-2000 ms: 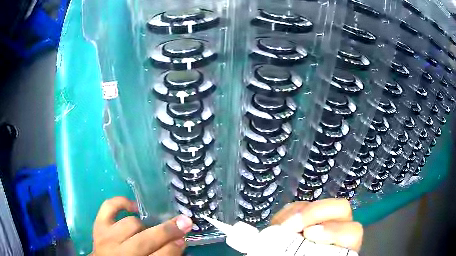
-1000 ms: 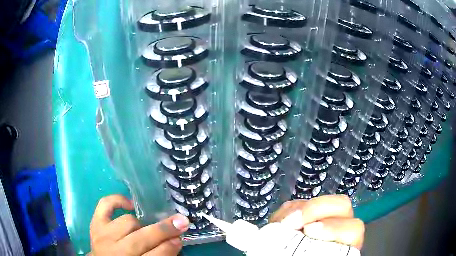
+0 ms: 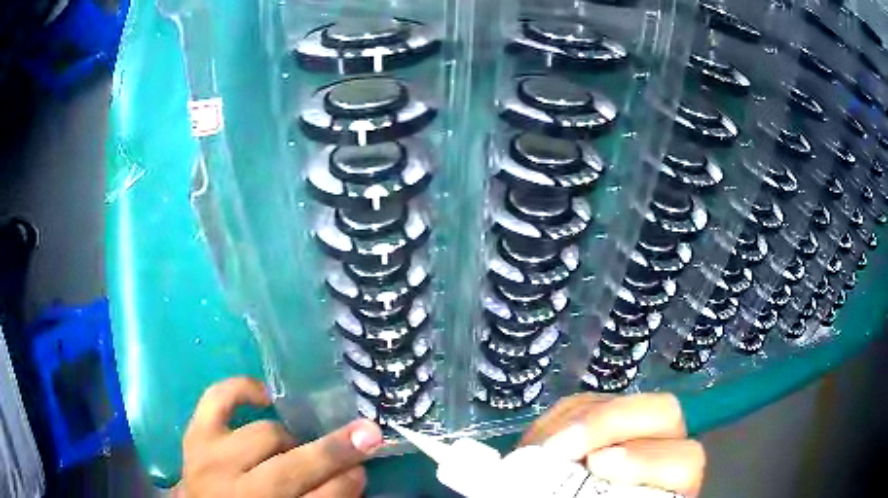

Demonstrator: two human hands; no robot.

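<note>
A clear tray (image 3: 460, 224) holds round black-and-silver parts (image 3: 368, 159) in several columns. My right hand (image 3: 623, 443) is closed around a white nozzle bottle (image 3: 497, 469) at the bottom of the view. The bottle's thin tip points up and left and is at the nearest part of the left column; whether it touches cannot be told. My left hand (image 3: 273, 447) is at the tray's near left edge, the index finger reaching towards the tip at the nearest part, other fingers bent. It holds nothing that I can see. Both hands are cut off by the lower edge.
The tray lies on a green surface (image 3: 161, 321) with a curved edge. A small white label (image 3: 206, 117) is at the tray's left edge. A blue plastic object (image 3: 78, 374), perhaps a stool, stands on the floor at the left, and more blue shows at the upper left.
The tray's columns sit a little further right and its near edge a little higher than a second ago. Both hands and the bottle have kept nearly the same place in view.
</note>
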